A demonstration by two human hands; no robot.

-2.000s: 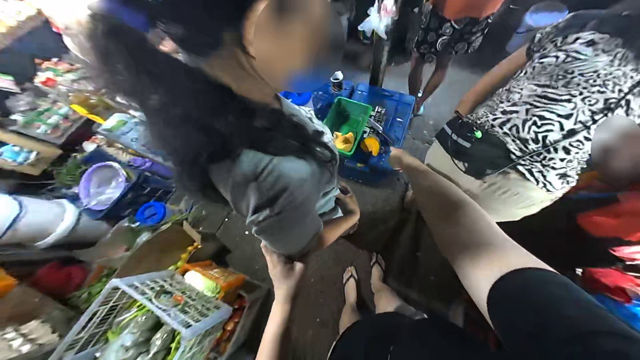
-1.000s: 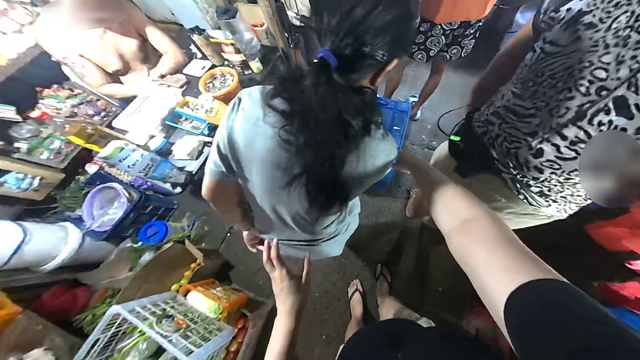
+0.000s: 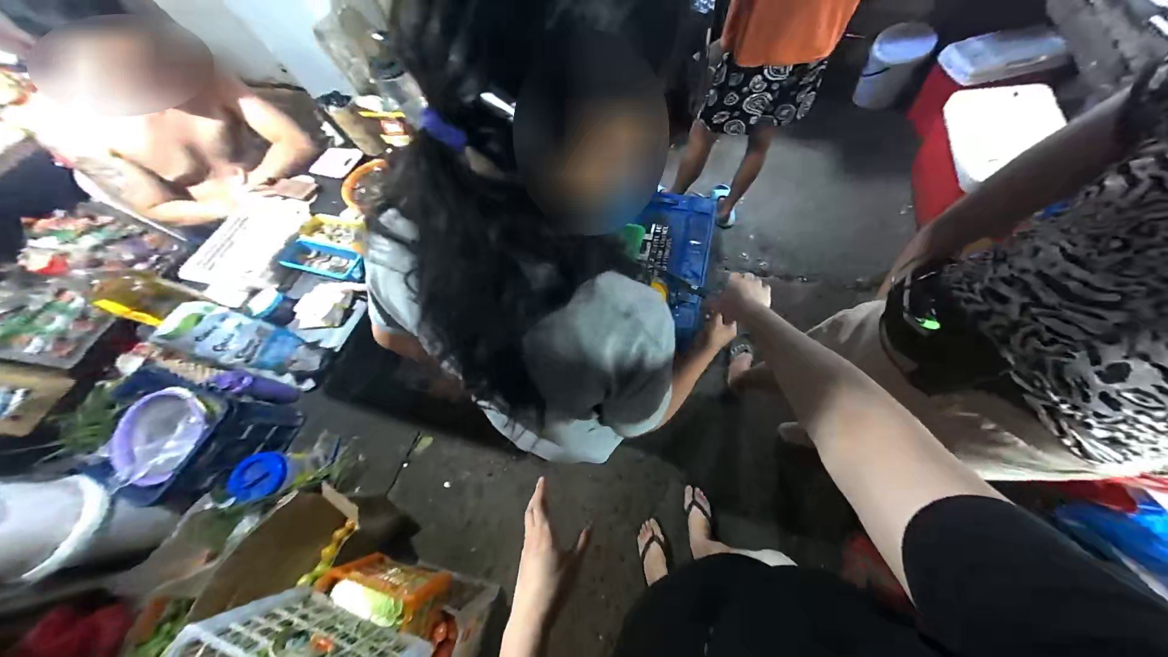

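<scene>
My left hand (image 3: 550, 552) hangs low over the ground with its fingers apart and nothing in it. Out to the right, my right hand (image 3: 744, 294) is beside another person's hand (image 3: 721, 330), near the edge of a blue plastic crate (image 3: 695, 242). A dark thin thing runs from the crate toward my right hand; whether I grip it cannot be told. A person in a grey shirt (image 3: 602, 347) leans between my arms, covering part of the crate. A bit of a green container (image 3: 633, 239) and something yellow show there.
A white plastic basket (image 3: 301, 630), an orange crate (image 3: 388, 584) and a cardboard box (image 3: 274, 557) stand at lower left. Stall goods and a purple-rimmed tub (image 3: 160, 436) lie left. A person in a patterned top (image 3: 1086, 319) is close at right. Another person in orange (image 3: 789, 32) stands ahead.
My left hand, at the grey-shirted person's side a second ago, is now apart from them. That person has turned and leans toward the blue crate. My right hand is now beside the person's hand.
</scene>
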